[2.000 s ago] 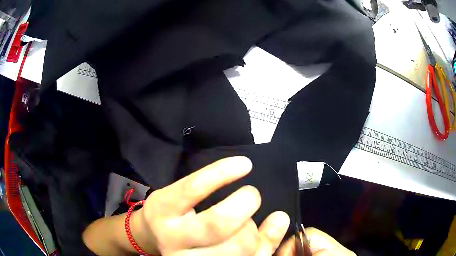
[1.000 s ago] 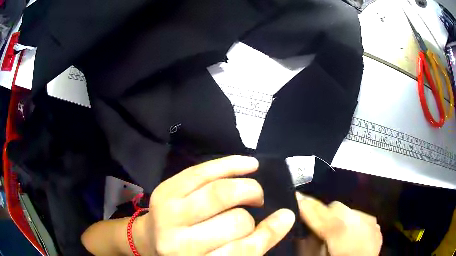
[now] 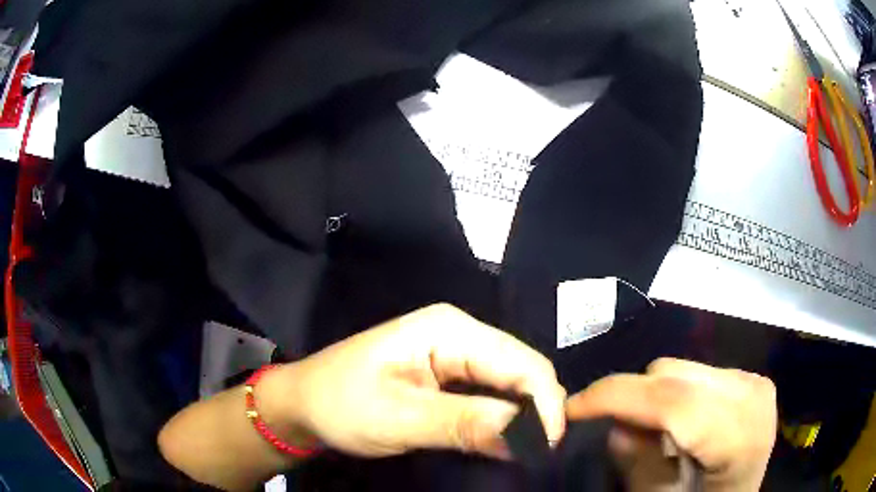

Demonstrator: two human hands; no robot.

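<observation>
A large black garment piece (image 3: 384, 192) covers the table and hangs over its front edge, with a curved opening showing white table. My left hand (image 3: 432, 384), with a red cord bracelet, pinches a small folded black edge (image 3: 526, 437) between thumb and fingers. My right hand (image 3: 682, 423) is close beside it at the bottom, its fingers on the black cloth; a blurred metal thing shows under them, perhaps snips. A white label (image 3: 586, 310) lies on the cloth above my hands. A pale loose thread end (image 3: 334, 224) lies on the cloth.
Scissors with red and orange handles (image 3: 834, 144) lie on the table at the right. A printed ruler scale (image 3: 768, 252) runs along the front edge of the white table (image 3: 749, 173). A red-edged holder (image 3: 36, 404) is at the far left.
The left hand has turned and now pinches a folded edge. The right hand has come up from the bottom edge and moved right. The white label shows more fully.
</observation>
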